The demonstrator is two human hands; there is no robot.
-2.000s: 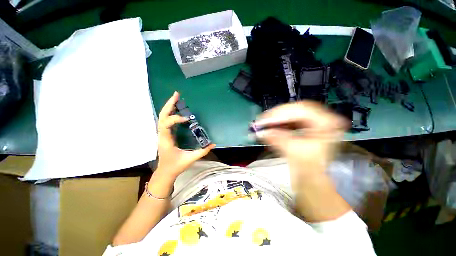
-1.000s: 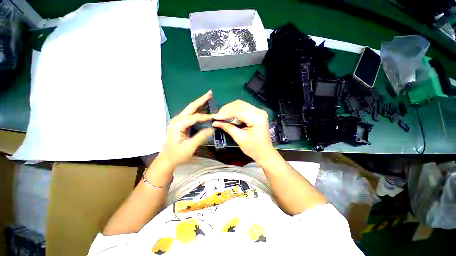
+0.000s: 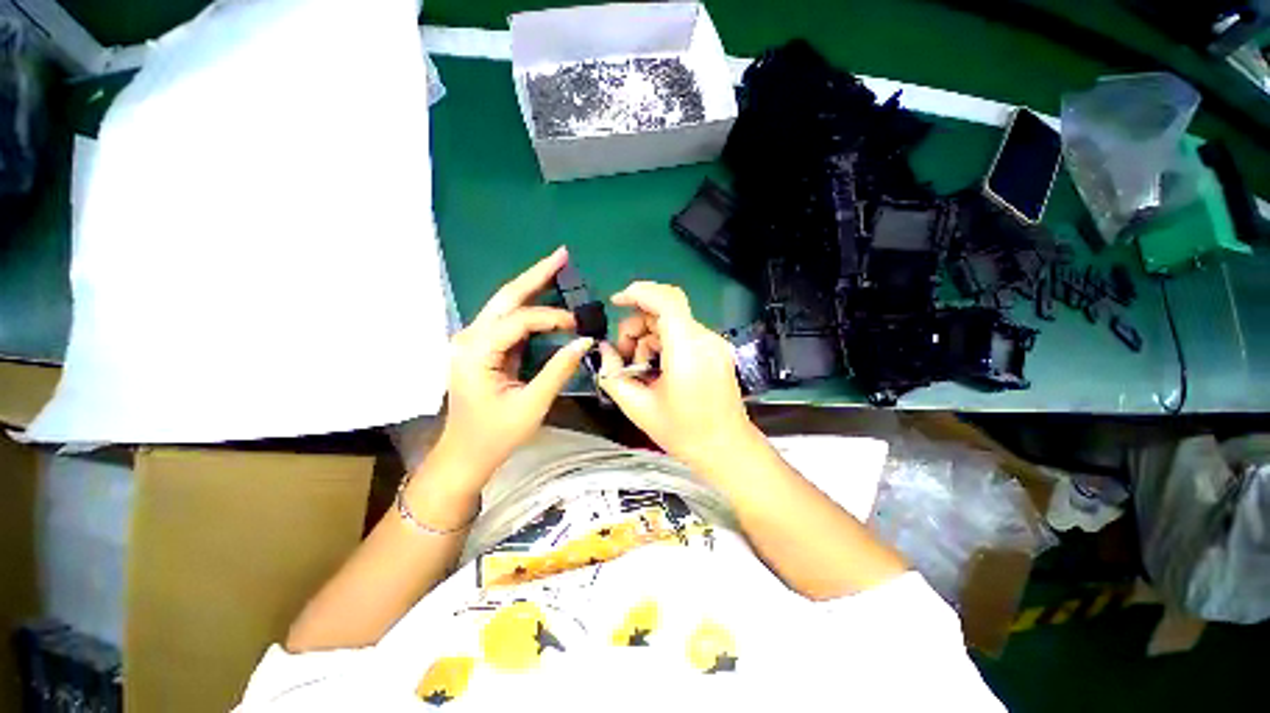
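My left hand (image 3: 504, 365) holds a black plastic housing (image 3: 573, 290) upright between thumb and fingers, above the bench's front edge. A small black clip part (image 3: 592, 320) sits against the middle of the housing. My right hand (image 3: 678, 368) is at the housing's right side, thumb and fingers pinched on a short thin pale tool (image 3: 634, 369) whose tip meets the housing's lower part. The fingers hide most of the lower housing and the exact contact.
Behind stands an open white box (image 3: 634, 151) of tiny grey bits. Right are heaped black housings (image 3: 822, 181), small clips (image 3: 1079, 286), a smartphone (image 3: 1024, 167), a clear bag (image 3: 1125, 139) and a green device (image 3: 1184, 230). A white sheet (image 3: 258, 237) lies left; a carton (image 3: 244, 571) stands below.
My right hand has come from the right to the housing in my left hand. Since one second ago, its fingers have shifted lower and a black part shows on the housing.
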